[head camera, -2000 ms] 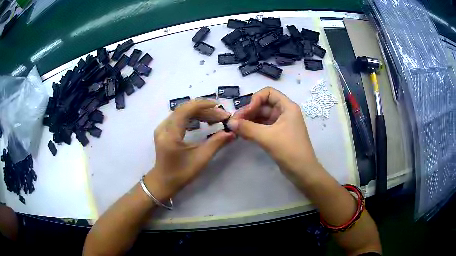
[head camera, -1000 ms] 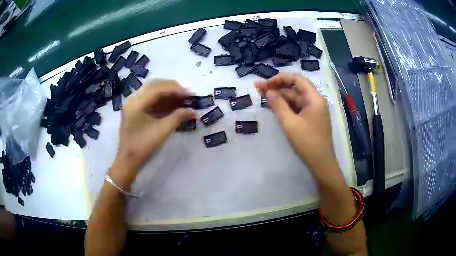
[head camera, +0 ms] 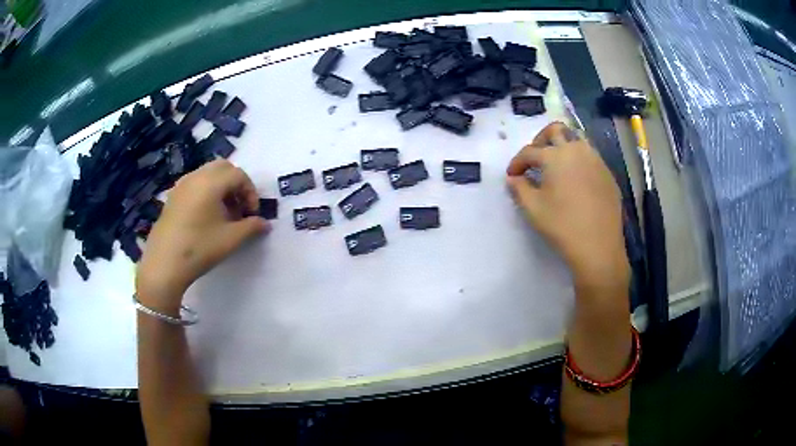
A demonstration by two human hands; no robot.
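Note:
Several black plastic housings (head camera: 365, 239) lie singly on the white sheet in the middle, each with a small pale mark at one end. My left hand (head camera: 205, 228) is left of them, with a black housing (head camera: 267, 208) at its fingertips. My right hand (head camera: 567, 205) is right of them, over the place of the small white inserts, which it hides. Its thumb and fingers are bent close together; whether they hold a tiny insert cannot be seen. A large pile of housings (head camera: 131, 170) is at left, another pile (head camera: 449, 70) at upper centre.
A clear plastic bag (head camera: 35, 200) and smaller black parts (head camera: 28, 314) are at far left. A hammer (head camera: 648, 192) lies on the right beside a dark strip (head camera: 572, 65). Clear blister trays (head camera: 733, 174) are at far right. A green surface (head camera: 218, 43) is behind.
My hands have moved apart from the middle, the left to the left pile's edge, the right to the inserts. The singly laid housings are now uncovered.

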